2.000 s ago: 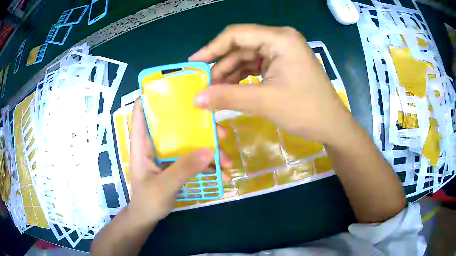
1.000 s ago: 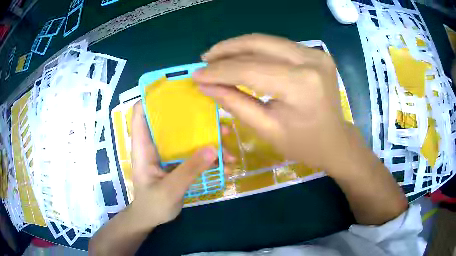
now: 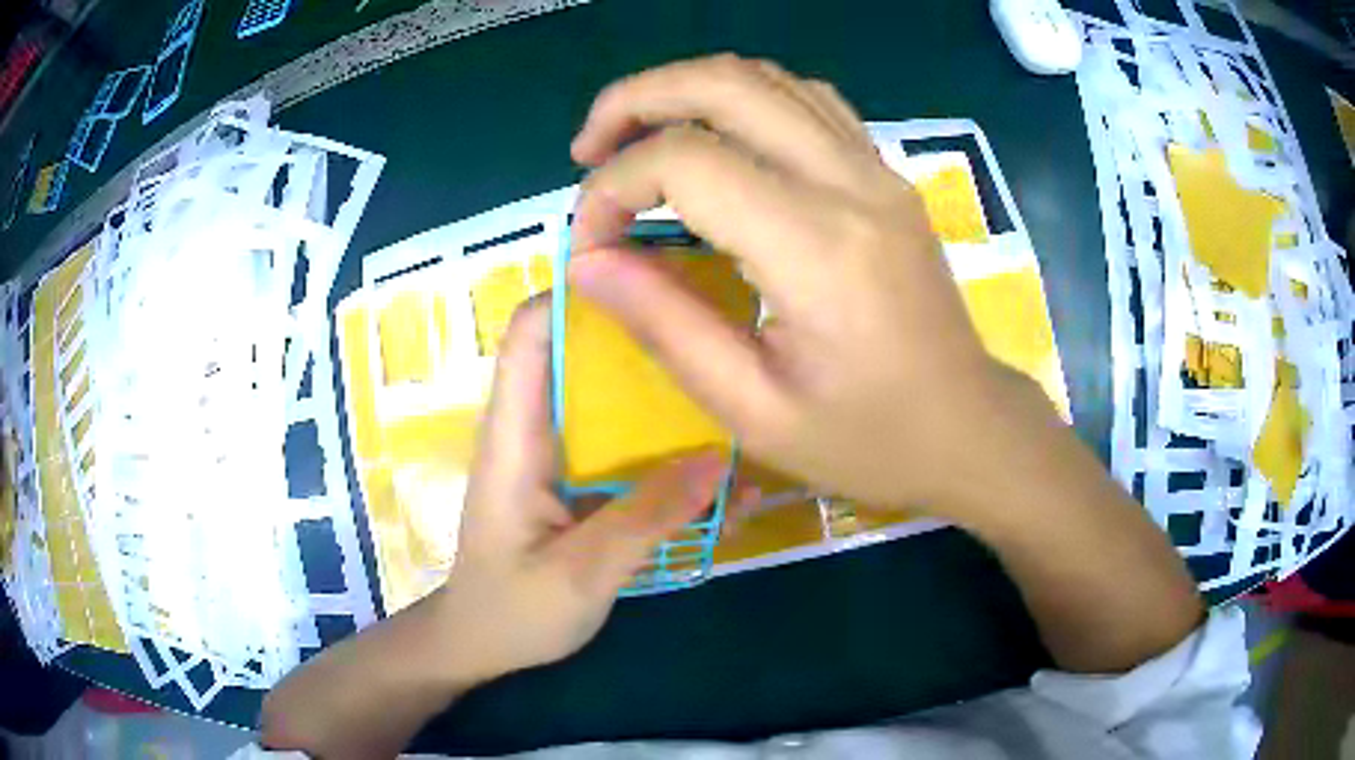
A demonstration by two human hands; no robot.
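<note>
My left hand (image 3: 543, 542) holds a light-blue phone front frame (image 3: 560, 379) upright, gripping its lower part around the key grid, with the thumb across the front. A yellow adhesive piece (image 3: 639, 394) covers the screen opening. My right hand (image 3: 803, 267) is over the top of the frame, with thumb and index finger pinched at its upper left corner. The fingers hide most of the top edge; whether they pinch the yellow piece or the frame is unclear. The sticker sheet (image 3: 409, 431) lies beneath both hands.
White waste lattice (image 3: 223, 401) is heaped at left, with yellow sheets (image 3: 67, 431) partly under it. Another lattice heap (image 3: 1129, 297) with yellow scraps (image 3: 1226, 215) lies at right. A small white case (image 3: 1037, 33) is at the far right. Blue frames (image 3: 176, 60) lie at far left.
The frame has moved to the right in my left hand and turned more upright. My right hand's fingers have shifted from the frame's right side and upper right corner to its upper left corner.
</note>
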